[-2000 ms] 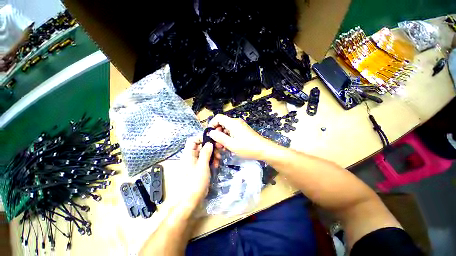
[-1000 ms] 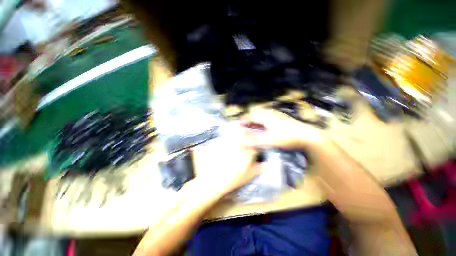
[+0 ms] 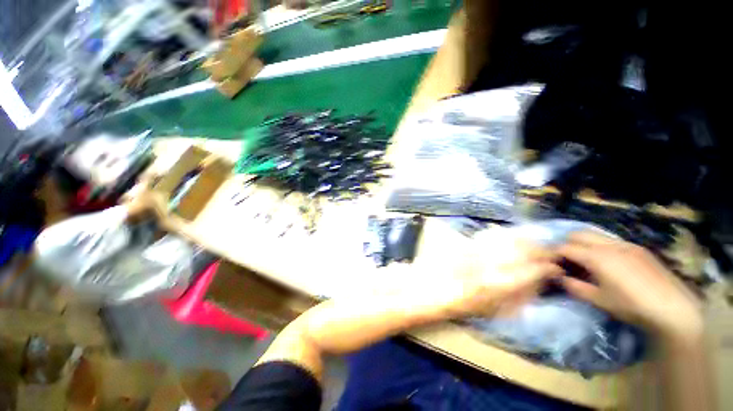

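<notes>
The view is strongly blurred. My left hand [image 3: 510, 277] reaches in from the lower left, its fingers closed around a dark piece, apparently a black housing [image 3: 556, 282]. My right hand [image 3: 623, 273] is against it from the right, fingers curled over the same spot. Blur hides whether its fingertips grip anything. The clear plastic bag [image 3: 554, 327] lies crumpled under and in front of both hands. Grouped dark and grey housings [image 3: 391, 239] lie left of my left hand.
A bubble wrap bag [image 3: 462, 160] lies behind my hands, with the carton of black parts [image 3: 619, 120] behind it. Black cable leads [image 3: 321, 152] lie at the back left. A person in light clothing [image 3: 112, 249] is at the far left, near a small open box [image 3: 193, 183] and pink stool [image 3: 210, 303].
The view has swung left, so the bench things and both hands appear further right. The person, box and pink stool at left have come into view. My hands stay close together.
</notes>
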